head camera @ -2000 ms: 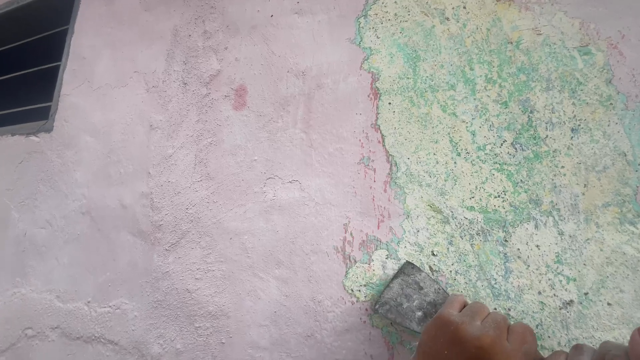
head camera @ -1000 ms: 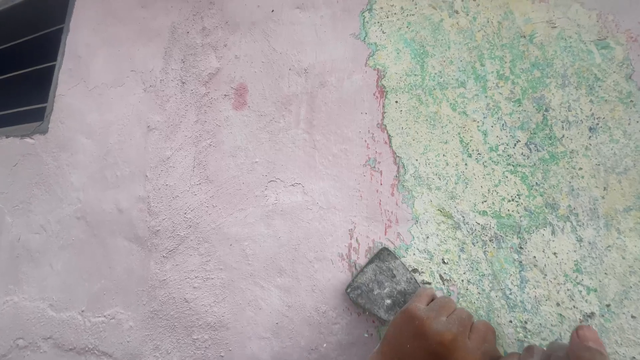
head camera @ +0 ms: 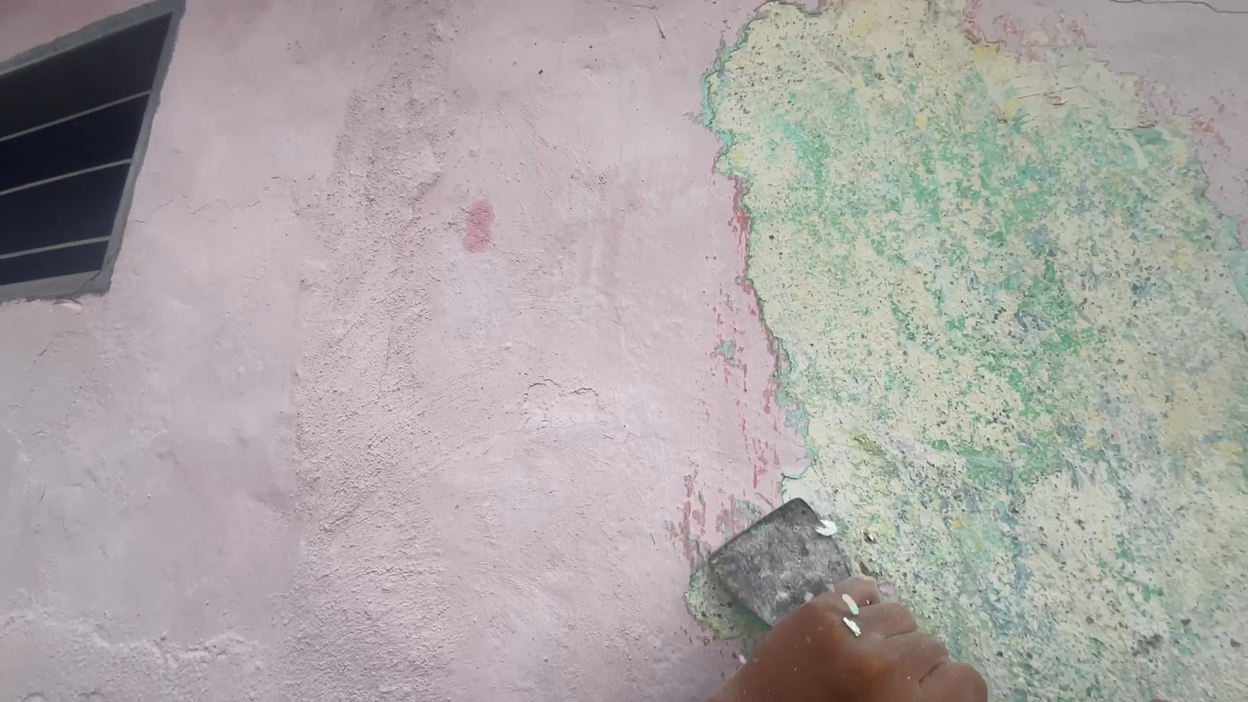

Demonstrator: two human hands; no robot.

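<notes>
My left hand [head camera: 863,648], low and right of centre, is closed around a scraper, its knuckles toward the camera. The handle is hidden by the fingers. The scraper's grey, worn metal blade [head camera: 785,561] points up and left, over the ragged border between the pink paint [head camera: 585,322] and the exposed patch of cream and green old paint [head camera: 975,292]. Small pale flakes [head camera: 851,614] show over the hand, and another is at the blade's right edge. My right hand is out of view.
A dark window with grey frame [head camera: 122,214] and thin pale bars is at the upper left. The pink wall has rough, cracked plaster and a red smudge [head camera: 479,226]. Red streaks [head camera: 741,390] run along the patch's left border.
The blade moved up and left, then back right and slightly down. Pale flakes now show by the blade and hand. My right hand, partly visible at the lower right before, has left the view.
</notes>
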